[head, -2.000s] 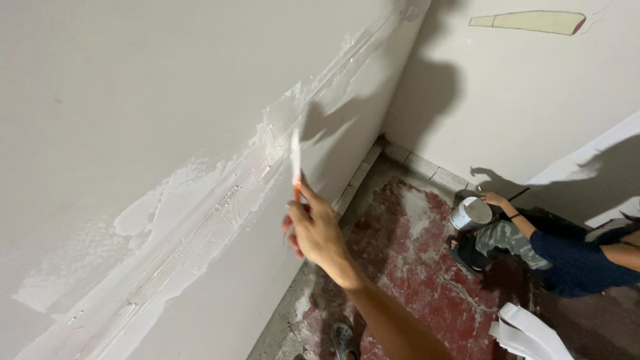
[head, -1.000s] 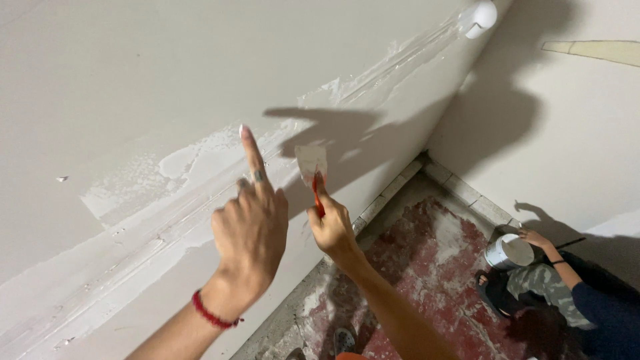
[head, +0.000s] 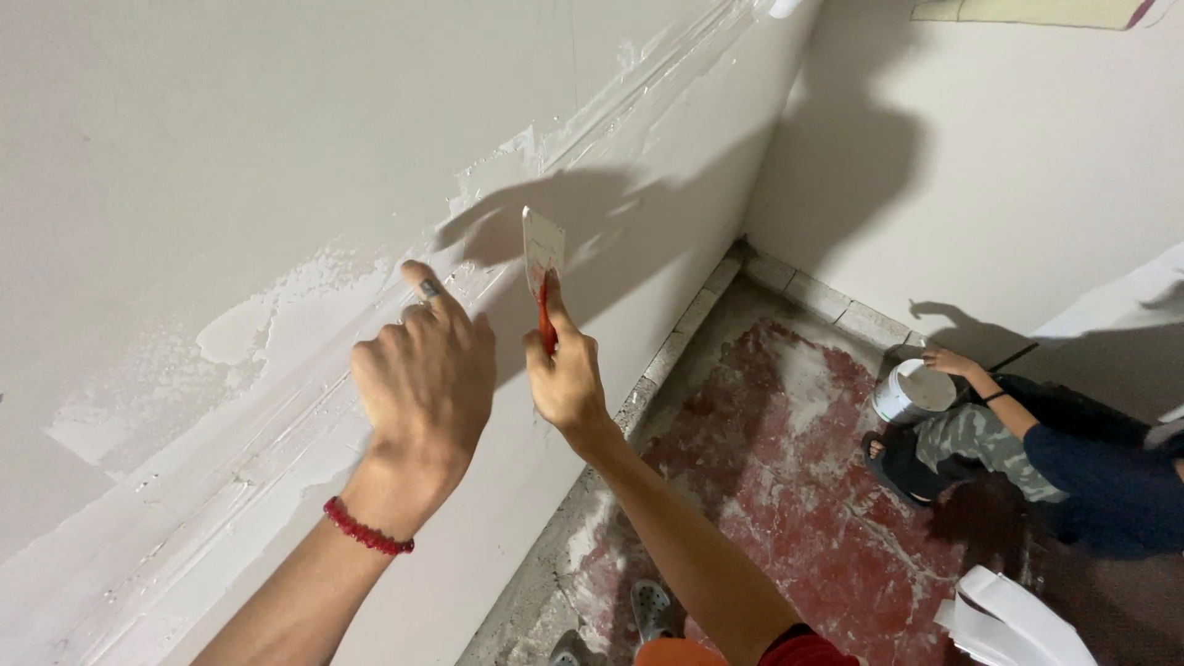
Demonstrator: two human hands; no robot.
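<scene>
My left hand (head: 425, 379), with a ring and a red beaded bracelet, is raised before the wall, its index finger extended near the plastered seam (head: 250, 472); whether the fingertip touches is unclear. It holds nothing. Just right of it, my right hand (head: 566, 370) grips the red handle of a putty knife (head: 546, 250), blade up, with whitish compound on the blade. Wet joint compound (head: 305, 314) spreads in rough patches along the diagonal seam on the grey-white wall. Shadows of my hands fall across the seam behind the blade.
A co-worker (head: 1091, 472) in camouflage trousers sits at the right, one hand on a white bucket (head: 914, 393). White strips (head: 1013, 620) lie at the lower right on the stained red floor (head: 777, 499). A block edging (head: 814, 296) runs along the wall bases.
Two seconds ago only my right hand showed; my left hand came in by one second ago. Since then its pointing finger has moved off the upper compound patch, toward the seam.
</scene>
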